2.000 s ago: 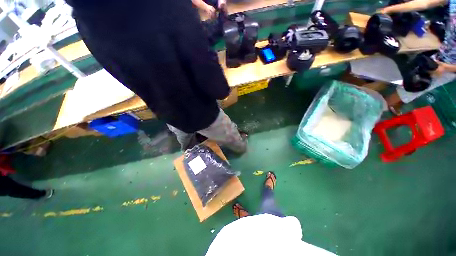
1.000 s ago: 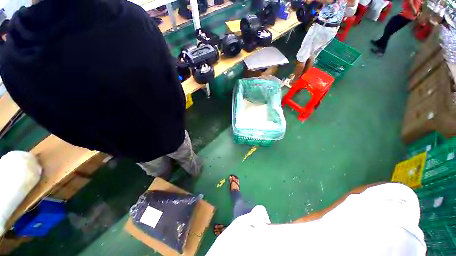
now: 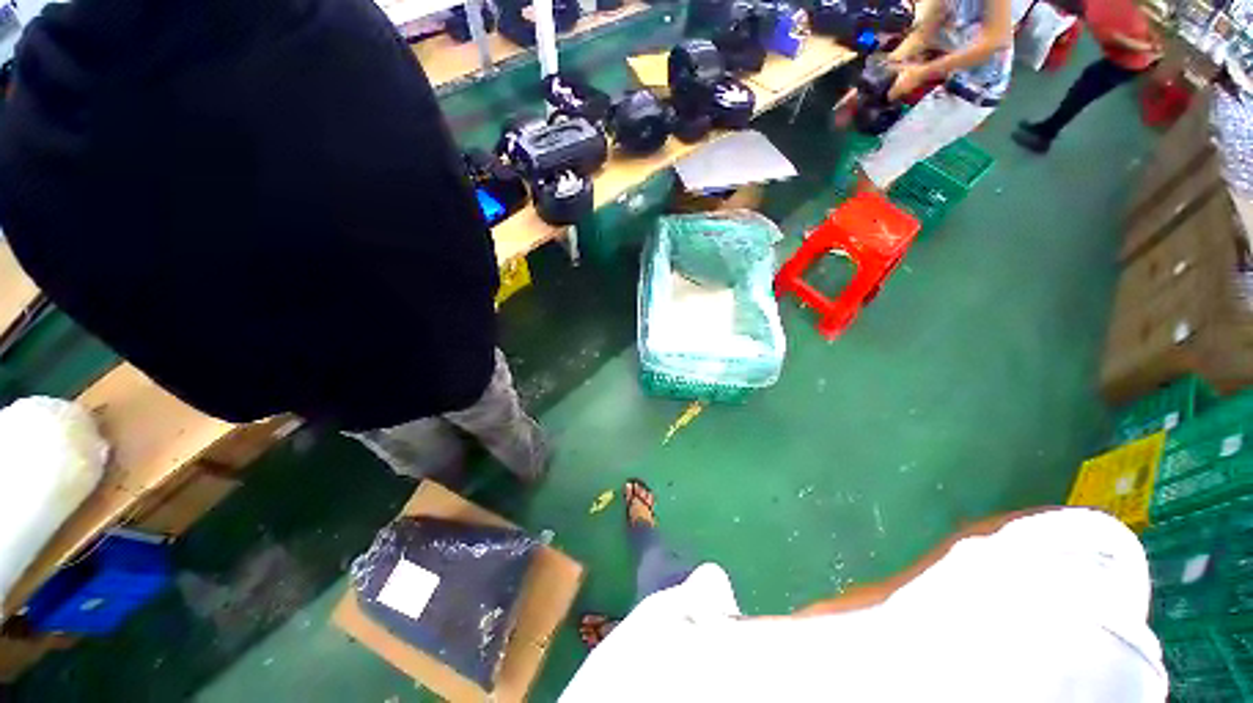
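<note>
Neither of my hands is in the picture; only part of my arm shows beside my white shirt. Nearest in front of me on the floor, a black parts bag point(image 3: 460, 604) with a white label lies on flat brown cardboard point(image 3: 544, 618). A pale green lined crate point(image 3: 712, 309) with whitish contents stands further ahead. A red stool point(image 3: 855, 258) is just right of the crate.
A person in black point(image 3: 261, 206) stands close at the left by the bench point(image 3: 172, 446). Black units point(image 3: 561, 148) line the bench. Another person point(image 3: 955, 69) holds a black unit. Brown cartons point(image 3: 1168, 295) and green and yellow crates point(image 3: 1120, 478) stand at the right.
Since two seconds ago the view has swung right, bringing the right-hand cartons and crates into view. In the last second, the far bench person has turned and now holds a black unit beside the bench.
</note>
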